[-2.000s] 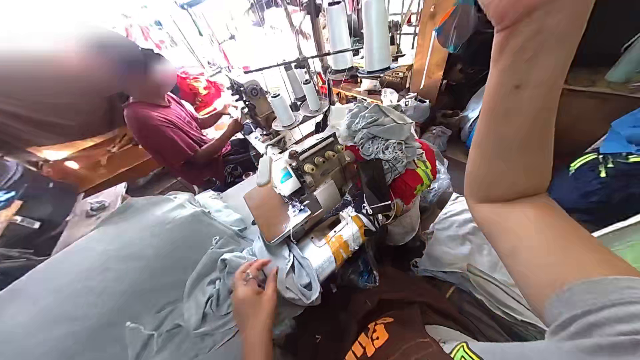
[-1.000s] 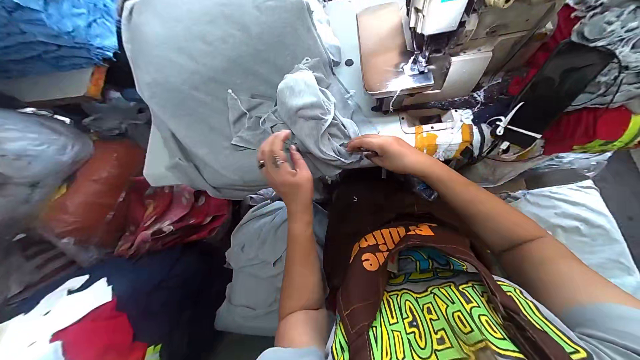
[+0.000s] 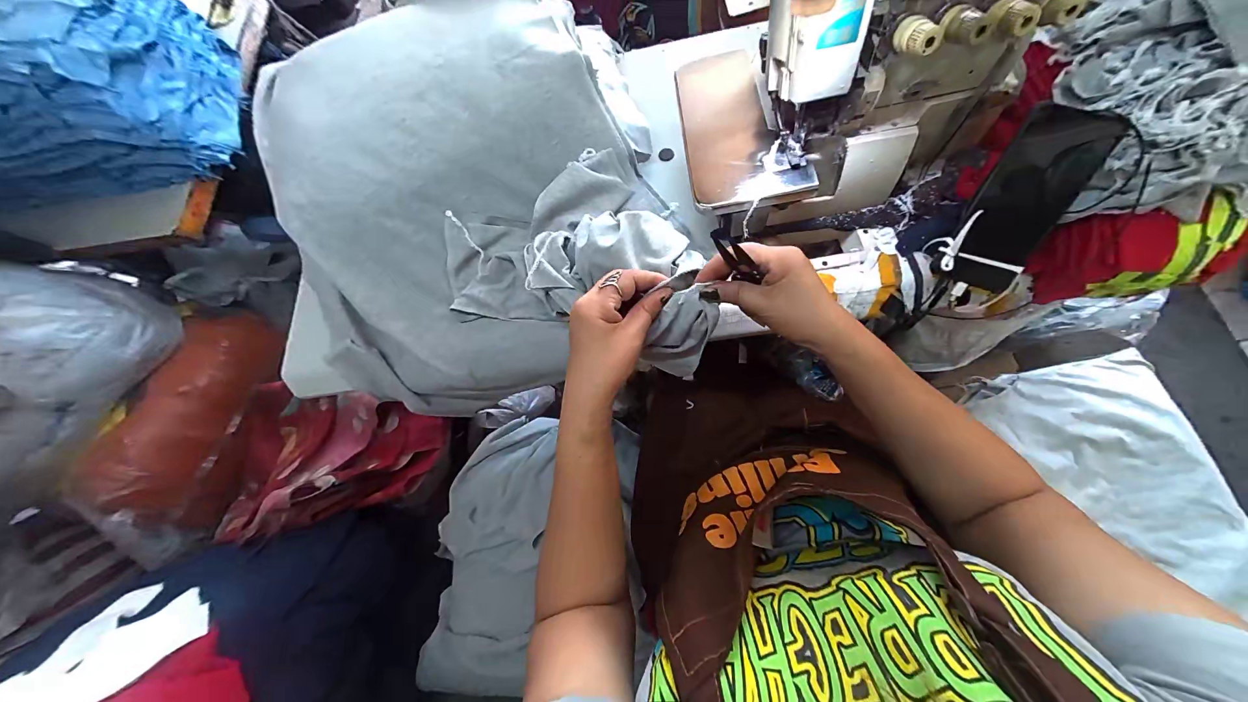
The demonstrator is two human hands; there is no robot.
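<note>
My left hand [image 3: 616,317], with a ring on one finger, pinches an edge of a bunched grey fabric piece [image 3: 634,244]. Close beside it on the right, my right hand [image 3: 770,288] grips the same edge and also has small black thread snips [image 3: 733,257] in its fingers, blades pointing up and left. The bunched piece lies over a larger spread of grey fabric [image 3: 419,156] on the machine table. Just above my right hand is the sewing machine [image 3: 819,58], its presser foot [image 3: 786,156] lit by a lamp and a white thread hanging from it.
Blue fabric [image 3: 117,97] is stacked at the upper left. Plastic-wrapped bundles [image 3: 175,419] and red cloth [image 3: 331,453] lie at the left. Below the table hangs more grey fabric [image 3: 497,565]. Right of the machine are a black panel [image 3: 1043,185], grey scraps [image 3: 1160,97] and a pale sack [image 3: 1111,458].
The view has swung down from the room to the table. My right hand, raised two seconds ago, is down at the fabric beside my left. The snips now show plainly in my right hand.
</note>
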